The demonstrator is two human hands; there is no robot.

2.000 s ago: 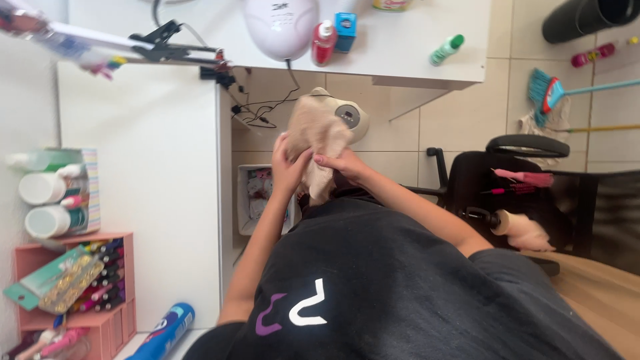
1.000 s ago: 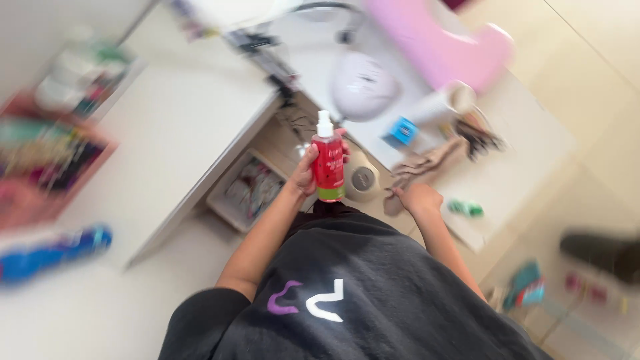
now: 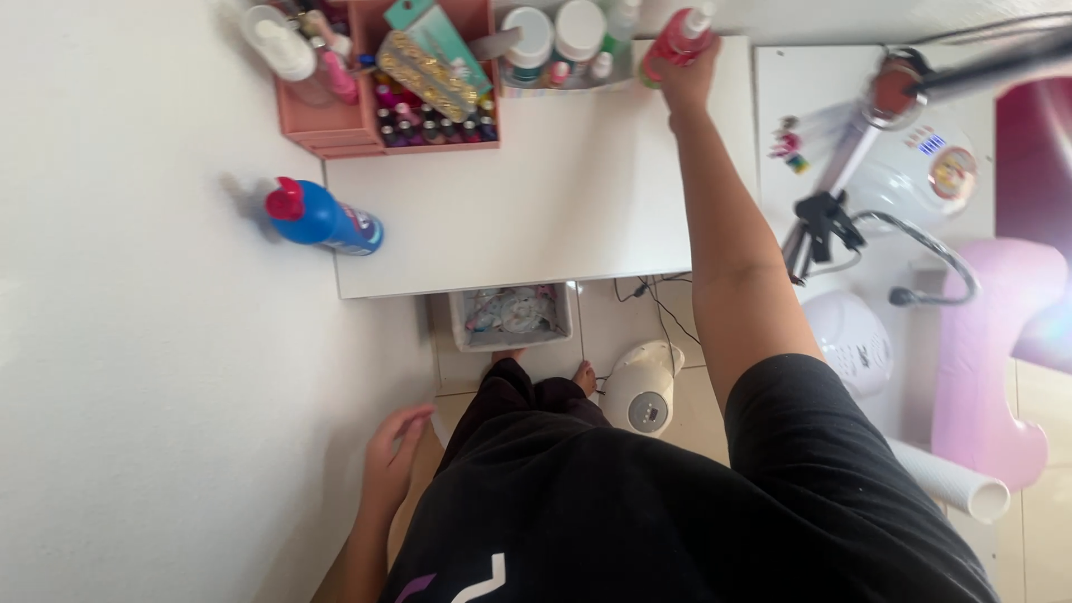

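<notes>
My right hand [image 3: 691, 79] is closed around a red spray bottle [image 3: 672, 42] with a white top, at the far edge of the white table [image 3: 586, 193]. The bottle is just right of a holder with white-lidded jars [image 3: 579, 32] and small bottles. Whether its base touches the table cannot be told. My left hand [image 3: 398, 452] hangs at the lower left beside the white wall, holding nothing, with its fingers apart.
A pink organizer [image 3: 327, 138] with nail polish bottles and a blue bottle with a red cap [image 3: 322, 219] stand left. A lamp arm [image 3: 846, 159] crosses the right side. Below are a lined waste bin [image 3: 512, 343], a cream-coloured device [image 3: 641, 389] and cables.
The red spray bottle was in my left hand and is now in my right. My right hand has let go of the beige cloth. The view has turned strongly.
</notes>
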